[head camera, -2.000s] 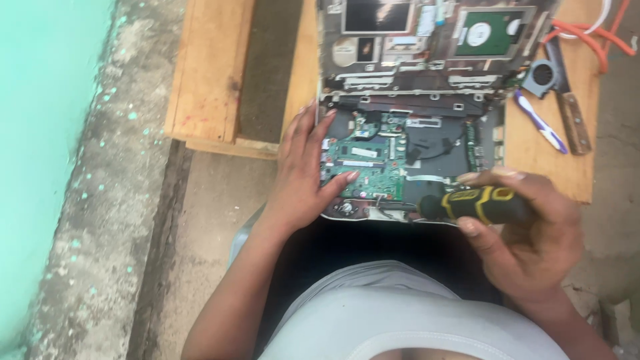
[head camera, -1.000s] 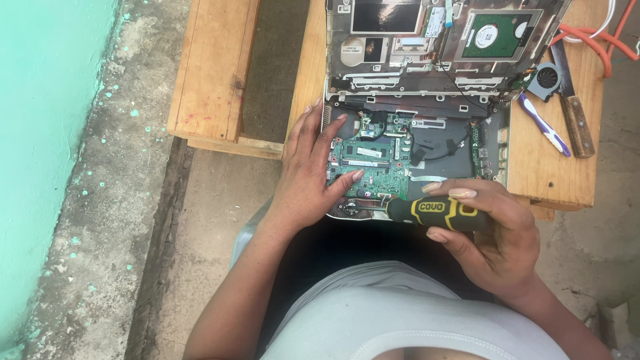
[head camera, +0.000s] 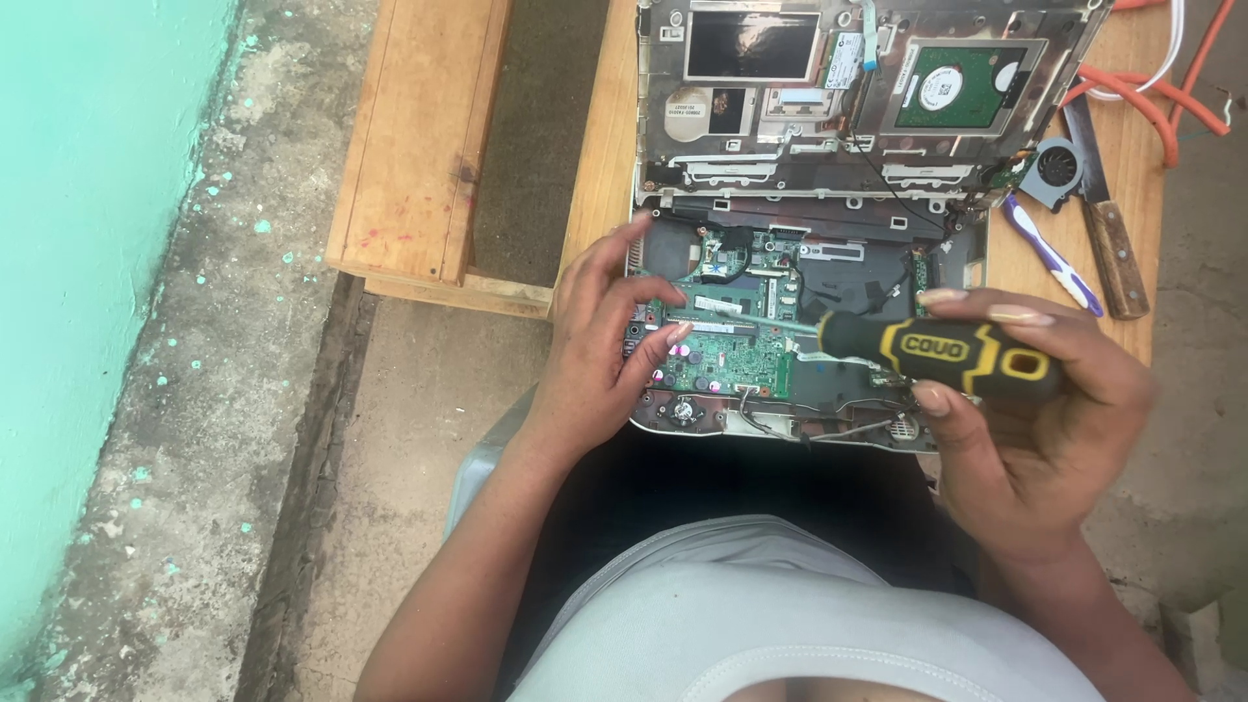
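An opened laptop chassis lies in front of me, its green motherboard (head camera: 731, 361) exposed. Raised behind it stands the other half (head camera: 760, 146), with a green-backed hard drive (head camera: 975, 88) in its frame. My right hand (head camera: 1043, 419) holds a black and yellow screwdriver (head camera: 936, 349) by the handle, its shaft pointing left over the motherboard near a memory module (head camera: 720, 304). Whether the tip touches anything I cannot tell. My left hand (head camera: 604, 341) rests on the laptop's left edge, fingers apart, thumb and index fingertip at the board.
On the wooden table's right side (head camera: 1131, 244) lie a cooling fan (head camera: 1055, 171), a purple and white toothbrush (head camera: 1053, 255), a wooden-handled knife (head camera: 1116, 255) and orange cables (head camera: 1141, 93). A wooden bench (head camera: 419, 127) stands at the left, near a green wall (head camera: 97, 195).
The screwdriver's shaft has come into view over the motherboard's upper part; its handle has moved away from the laptop's front edge with my right hand. My left hand stays at the left edge.
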